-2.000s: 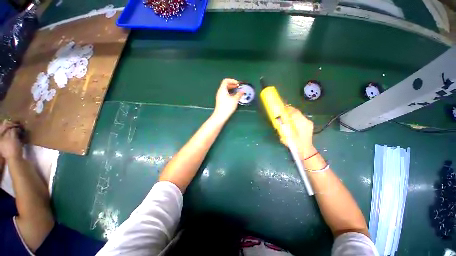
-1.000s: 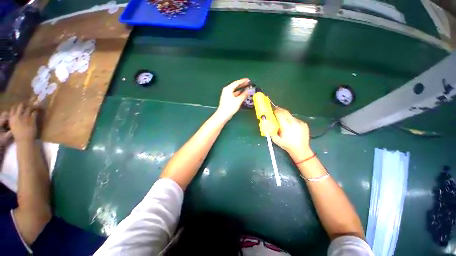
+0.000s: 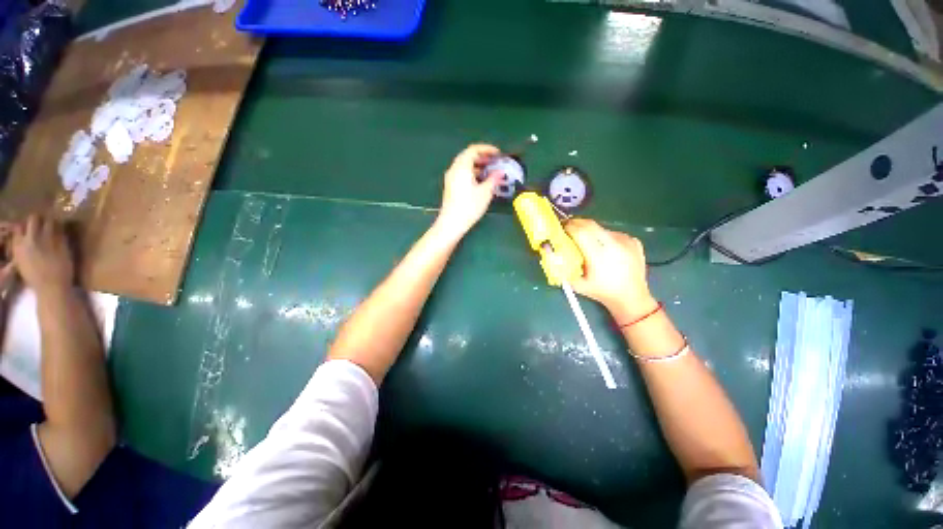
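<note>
My left hand [image 3: 470, 189] holds a round black unit with a white face [image 3: 505, 176] at its edge, on the green bench. My right hand [image 3: 605, 262] grips the yellow glue gun [image 3: 546, 240], its nozzle pointing up-left near the lower right of that unit. A white glue stick [image 3: 590, 339] sticks out of the gun's rear. A second round unit [image 3: 568, 188] lies just right of the held one, near the gun. A third [image 3: 779, 184] lies farther right by the post.
White metal post [image 3: 827, 196] at right, with a dark cord near its foot. Pale blue glue sticks [image 3: 810, 408] and a dark heap [image 3: 920, 413] lie at right. Blue tray [image 3: 331, 23] at the back. Brown board [image 3: 212, 114] with white discs [image 3: 129, 119] at left, beside another person's arm [image 3: 74, 341].
The unit at far left of the row is no longer there; a unit is now at my left hand with another beside it. The gun has shifted slightly, its stick tilting more to the right.
</note>
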